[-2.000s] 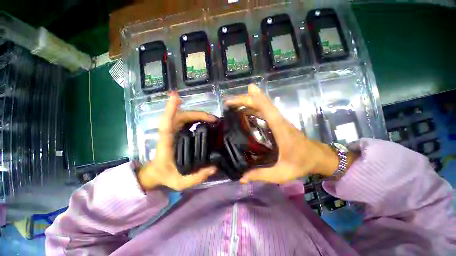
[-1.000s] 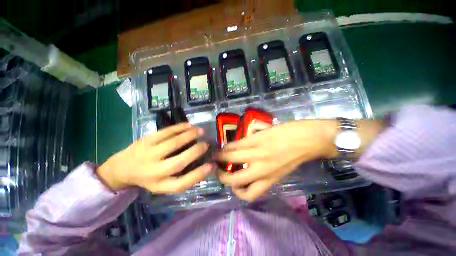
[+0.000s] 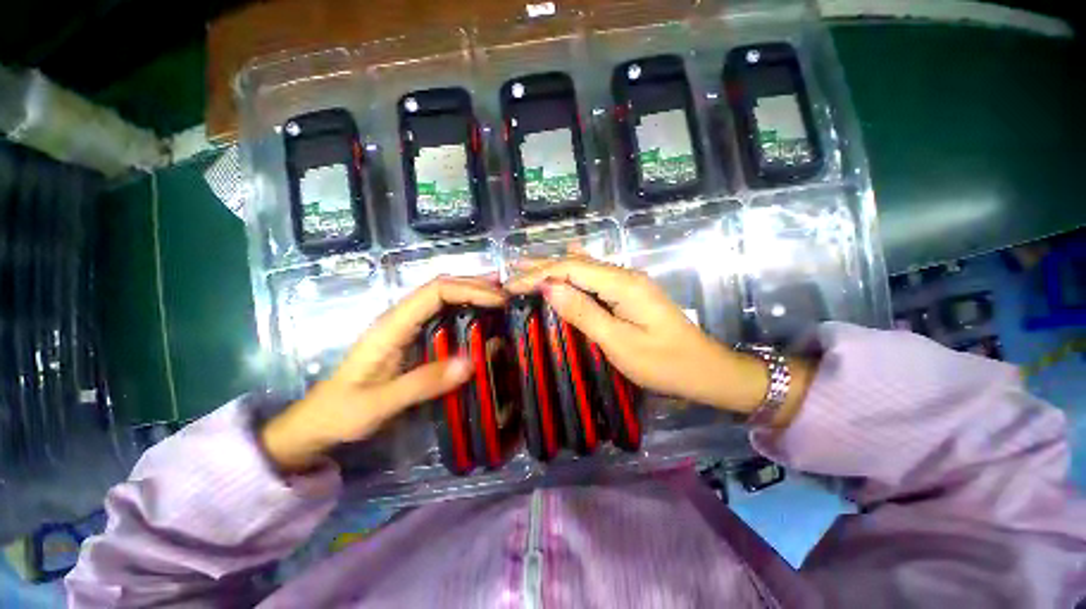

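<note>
Several closed flip phones stand on edge in a row (image 3: pixel 548 381), black with red stripes, over the front row of the clear blister tray (image 3: pixel 857 238). My left hand (image 3: pixel 387 369) grips the left two phones, fingers over their top ends. My right hand (image 3: pixel 637 327) lies over the top and right side of the other phones and holds them. A small gap shows between the two groups. In the tray's back row, several phones (image 3: pixel 548 149) lie back up, with pale labels and green patches. The undersides of the held phones are hidden.
A brown board (image 3: pixel 393 26) is behind the tray on the green bench top (image 3: pixel 953 143). A white paper slip (image 3: pixel 224 181) is at the tray's left. Stacked trays (image 3: pixel 42 274) stand at the far left. More dark phones (image 3: pixel 965 312) are below the bench at the right.
The phones, earlier in separate groups with red covers showing under my right hand, now stand on edge side by side. My hands have moved together over them. The tray appears shifted left in view.
</note>
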